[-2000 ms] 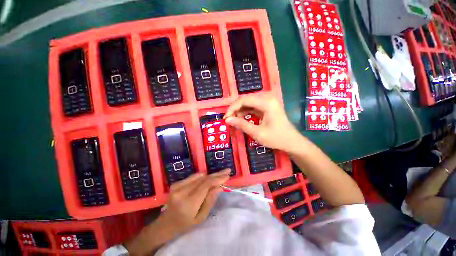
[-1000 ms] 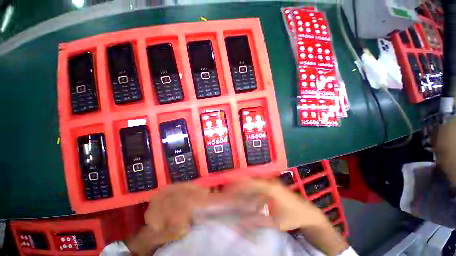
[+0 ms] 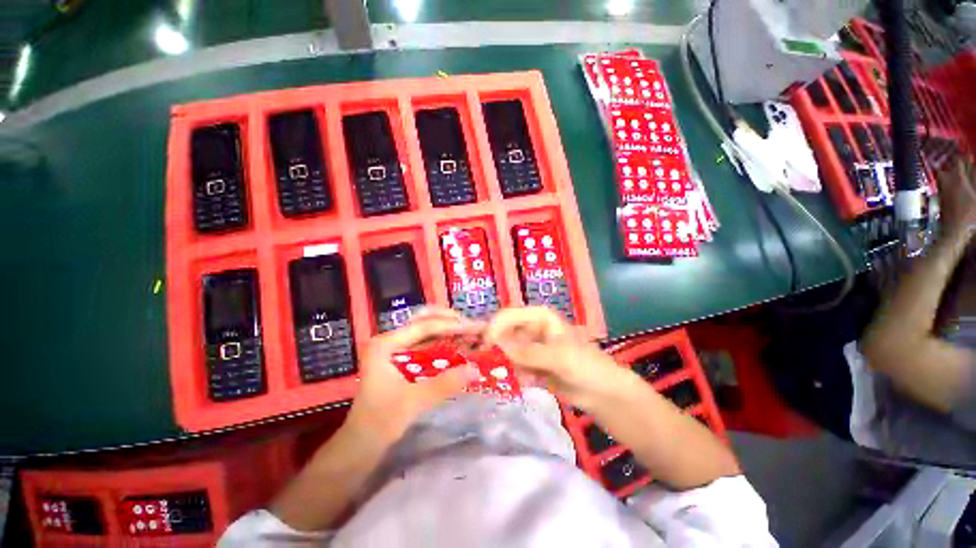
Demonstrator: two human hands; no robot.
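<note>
My left hand [image 3: 401, 375] holds a red film sheet [image 3: 430, 362] with white round icons in front of the tray's near edge. My right hand [image 3: 546, 348] has its fingers at the sheet's right part, pinching it. The red phone tray [image 3: 375, 234] lies on the bench with black keypad phones in two rows. In the near row, the two rightmost phones [image 3: 467, 263] have red films on their screens; the other phones, such as the near left one [image 3: 232, 321], have plain dark screens. My fingertips partly hide the near edge of the tray.
Spare film sheets [image 3: 650, 161] lie right of the tray on the green bench [image 3: 86, 225]. Beyond are cables, a white smartphone [image 3: 787, 134], a pale machine [image 3: 760, 54] and another red tray [image 3: 840, 139]. More trays sit below the bench edge. A neighbour's arm [image 3: 920, 289] shows at right.
Both hands have moved from the near-row phone back to the tray's near edge, where the red sheet now shows between them. The fourth near-row phone is uncovered by my hands. The view has shifted.
</note>
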